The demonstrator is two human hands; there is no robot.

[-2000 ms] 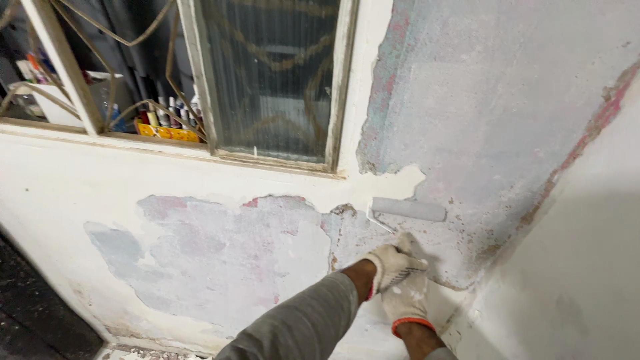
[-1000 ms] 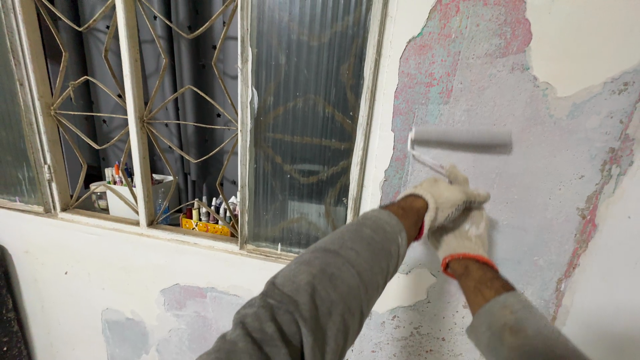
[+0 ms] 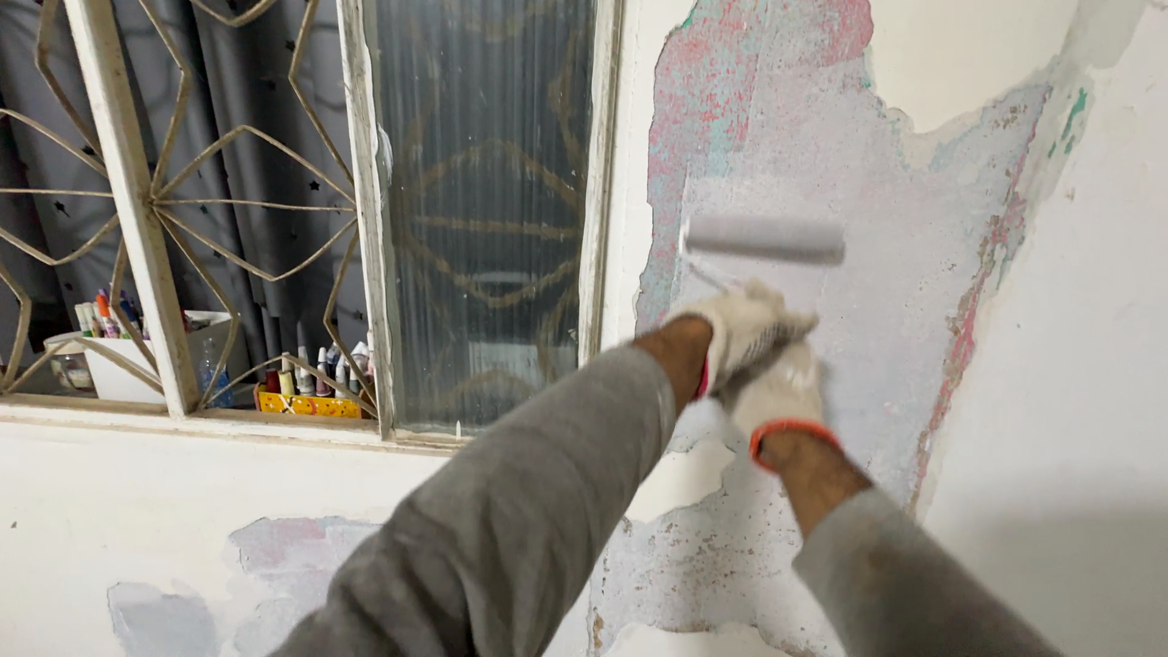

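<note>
A paint roller [image 3: 765, 240] with a grey, motion-blurred sleeve lies horizontally against the patchy wall [image 3: 876, 228], where flaked paint bares grey, pink and teal layers. Its wire frame runs from the sleeve's left end down to my gloved hands. My left hand [image 3: 744, 333], in a whitish knit glove, is closed around the handle, which the gloves mostly hide. Just below and to the right, touching it, my right hand [image 3: 780, 388] wears a similar glove with an orange cuff and also grips the handle.
Left of the patch stands a window with a ribbed glass pane [image 3: 484, 210], a worn frame [image 3: 602, 173] and a metal grille [image 3: 255, 201]. Behind the grille are a white box [image 3: 132, 370] of markers and a yellow box [image 3: 310, 404] of small bottles. Another wall meets at the right.
Both hands and the roller have moved up the wall, from the lower patch beneath the window's level to beside the glass pane. The view has shifted too.
</note>
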